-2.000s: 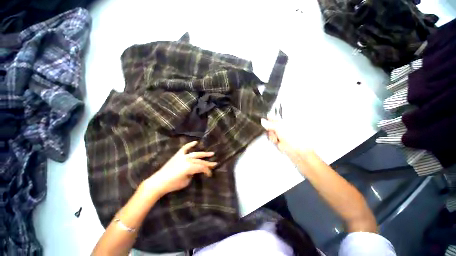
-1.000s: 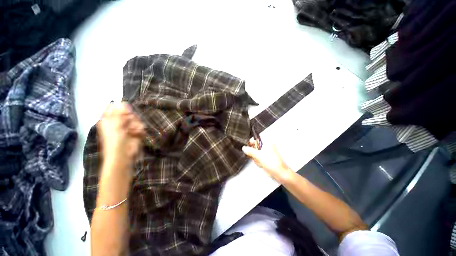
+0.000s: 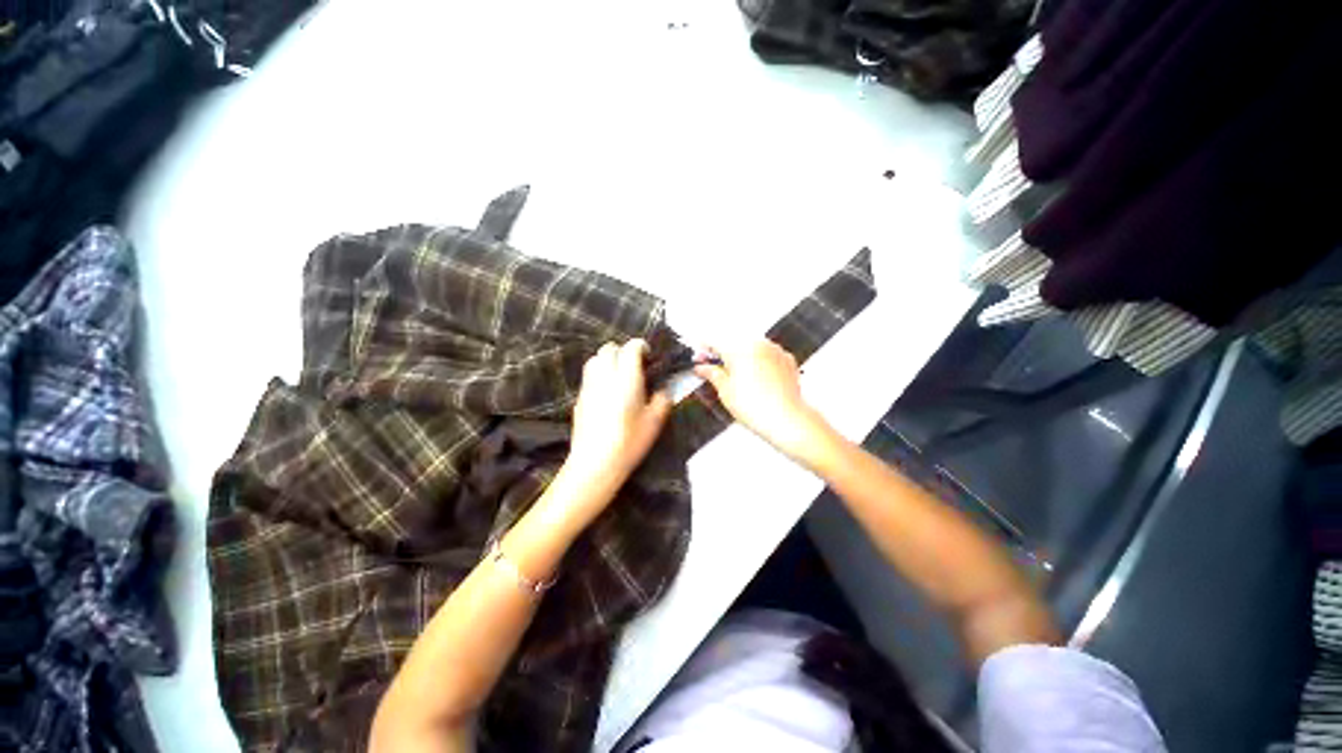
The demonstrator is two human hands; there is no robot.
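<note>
The brown plaid garment (image 3: 427, 331) lies bunched on the white table in front of me. Its plaid tie belt (image 3: 827, 302) sticks out to the right, past my right hand, and another strip end points up at the top. My left hand (image 3: 618, 405) pinches the garment's right edge. My right hand (image 3: 748, 386) is just beside it, fingertips closed at the same dark edge. A small pale glint shows between the hands; whether it is the snips I cannot tell.
Blue-grey plaid garments (image 3: 96, 441) lie at the left and dark garments (image 3: 89, 118) at the upper left. Dark purple garments with striped edges (image 3: 1163, 162) are at the right. Brown plaid garments (image 3: 898, 41) lie at the top. A dark grey surface (image 3: 1177, 544) is beside the white table (image 3: 618, 133).
My left hand has moved right from the garment's left part to its right edge and closed there. My right hand has shifted up slightly beside it. The whole view has shifted.
</note>
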